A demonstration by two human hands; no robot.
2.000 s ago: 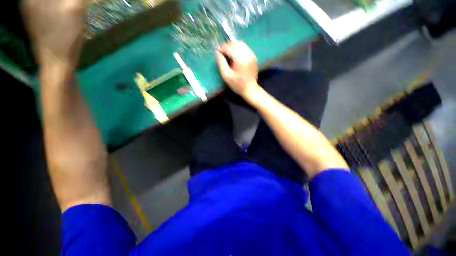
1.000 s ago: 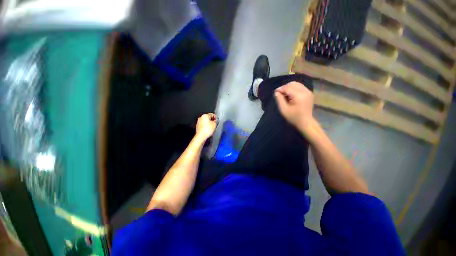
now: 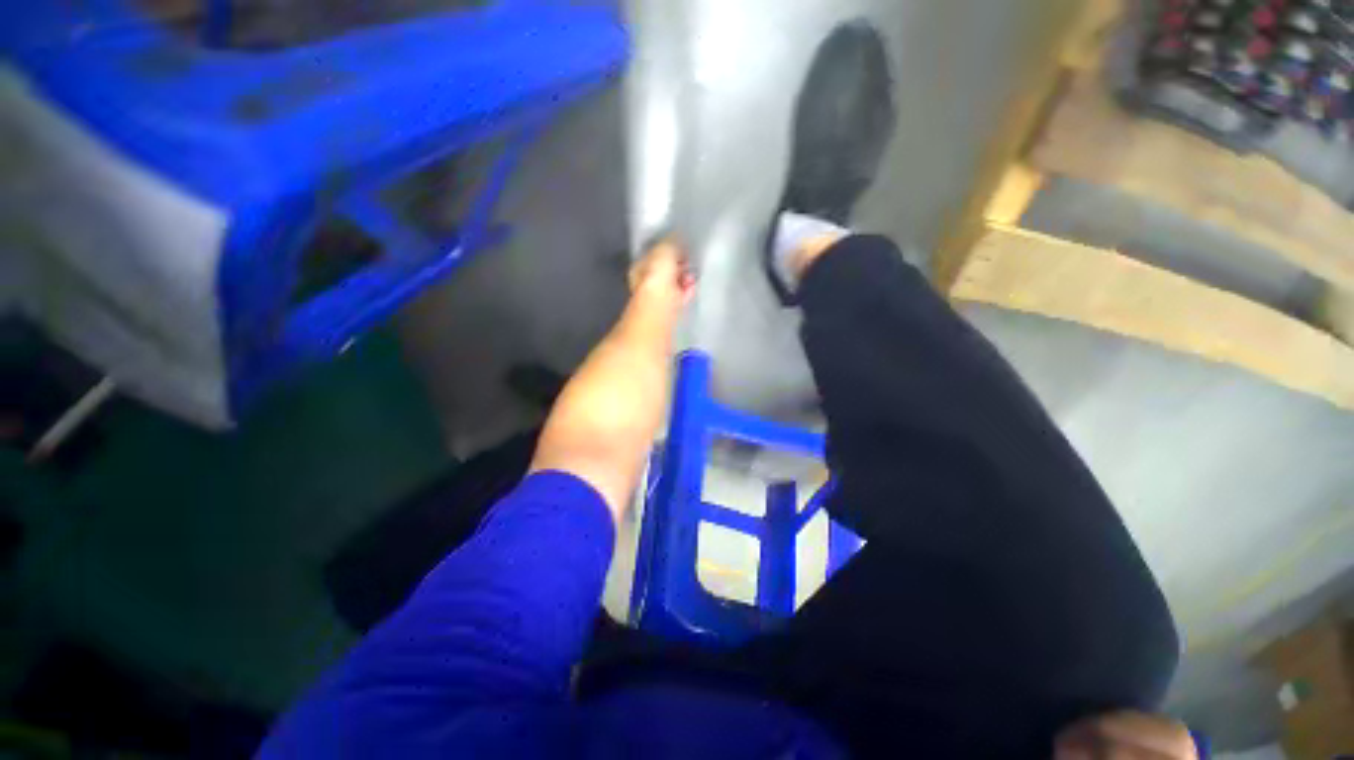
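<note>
My left hand point(image 3: 664, 275) is stretched out low over the grey floor, small and blurred, with its fingers drawn together. A small reddish spot shows at its fingertips; I cannot tell if it is a held thing. My right hand point(image 3: 1126, 736) is at the bottom edge beside my right thigh, mostly cut off, its fingers hidden. A blue openwork plastic stool point(image 3: 676, 557) is below my left hand, between my left arm and my black-trousered leg.
A larger blue plastic stool or frame point(image 3: 431, 74) fills the upper left, with a pale panel point(image 3: 126, 245) on its side. My dark shoe point(image 3: 844, 119) is on the grey floor. A wooden pallet point(image 3: 1143, 290) is at the right, with a dark studded item point(image 3: 1262, 60) on it.
The view has turned from the green table to the floor and moved closer to it. My left hand has reached forward and down; my right hand has dropped to the bottom edge.
</note>
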